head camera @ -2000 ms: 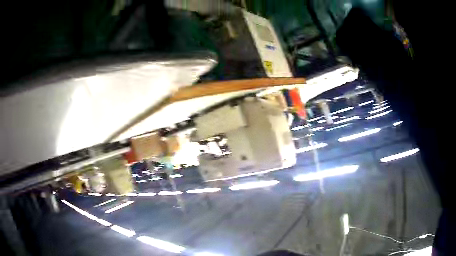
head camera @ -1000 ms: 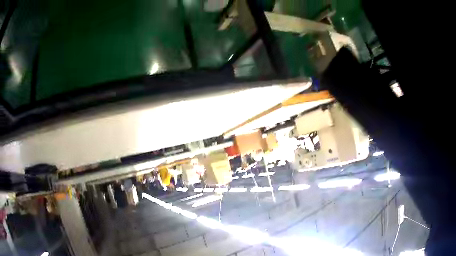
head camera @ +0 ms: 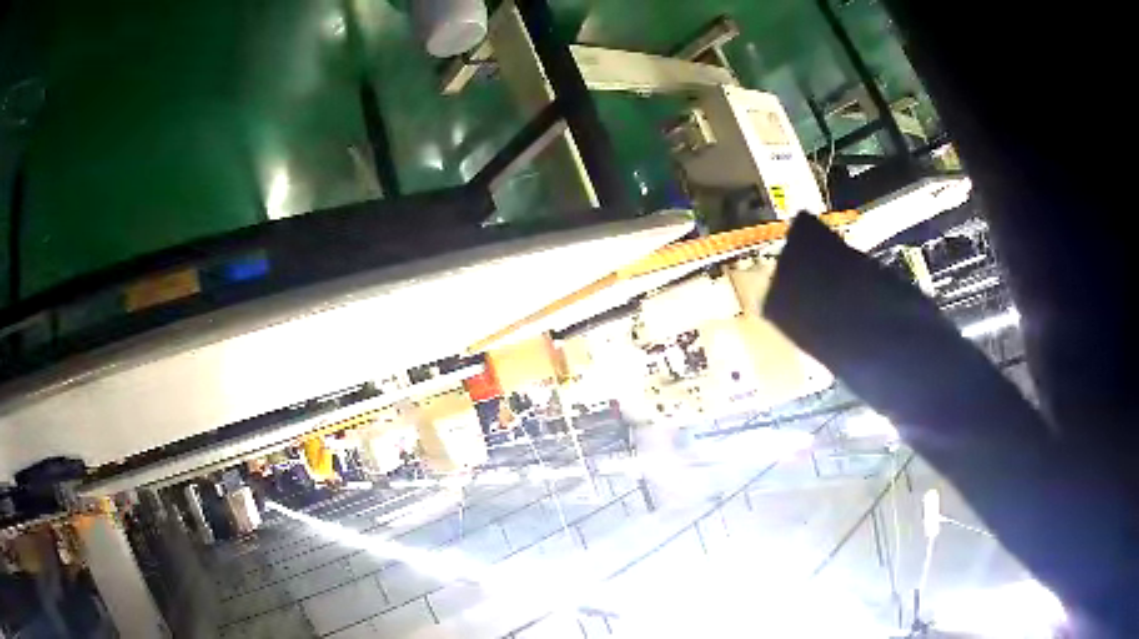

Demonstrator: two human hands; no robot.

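The picture is upside down, with the floor at the top. No hand shows in the head view. A long white sewing table (head camera: 312, 327) with an orange-brown edge lies across the left and middle. A cream sewing machine (head camera: 731, 356) stands at its far end. A pale motor or control box (head camera: 774, 147) with a yellow label is on the other side of the table top. A dark, blurred strap-like shape (head camera: 881, 343) crosses the right side; I cannot tell what it is.
The green floor (head camera: 187, 125) fills the top, with dark table legs and a white round object (head camera: 450, 25). Red cloth (head camera: 481, 383) and a tan box-like piece (head camera: 522, 362) show past the table. Bright ceiling lights glare at the bottom. A dark mass covers the right edge.
The view has swung: the sewing machine moved right, then back left. More green floor shows than two seconds ago. The dark strap-like shape now reaches further down and in front of the machine area.
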